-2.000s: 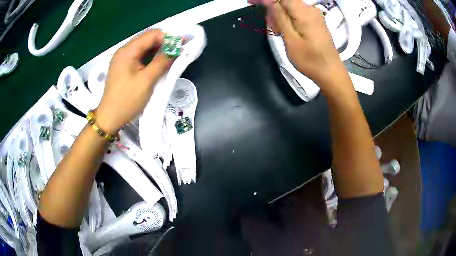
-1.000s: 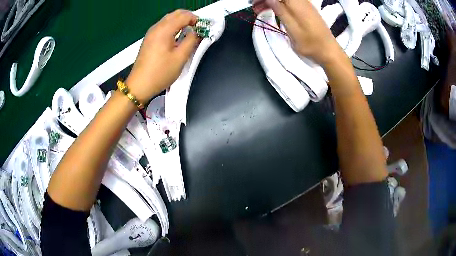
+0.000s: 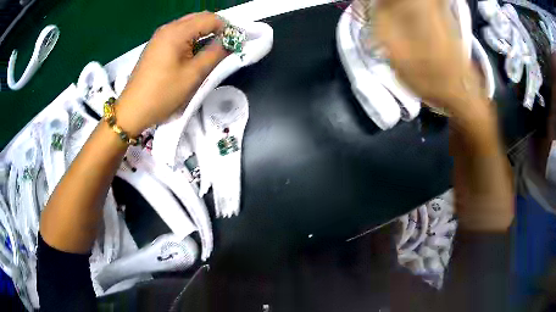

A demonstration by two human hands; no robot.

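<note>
My left hand [image 3: 174,73] holds a small green circuit board [image 3: 233,39] between thumb and fingers, over the round head of a curved white housing half [image 3: 259,39]. My right hand [image 3: 420,52] is blurred over several curved white arms [image 3: 372,100] at the upper right; its fingers and anything in them cannot be made out. Another white shell [image 3: 227,177] with a round seat and a green board [image 3: 228,144] lies on the dark bench below my left hand.
Stacked white shells with boards [image 3: 36,164] fill the left. A vented shell [image 3: 174,251] lies at the lower left. A white hook-shaped piece [image 3: 38,56] lies on the green belt [image 3: 91,36]. White parts [image 3: 427,234] are heaped below right, and more arms [image 3: 512,49] lie far right.
My right hand has moved right and blurred; the red and black wires seen earlier no longer show clearly. My left hand keeps its hold on the board and has shifted slightly left in view.
</note>
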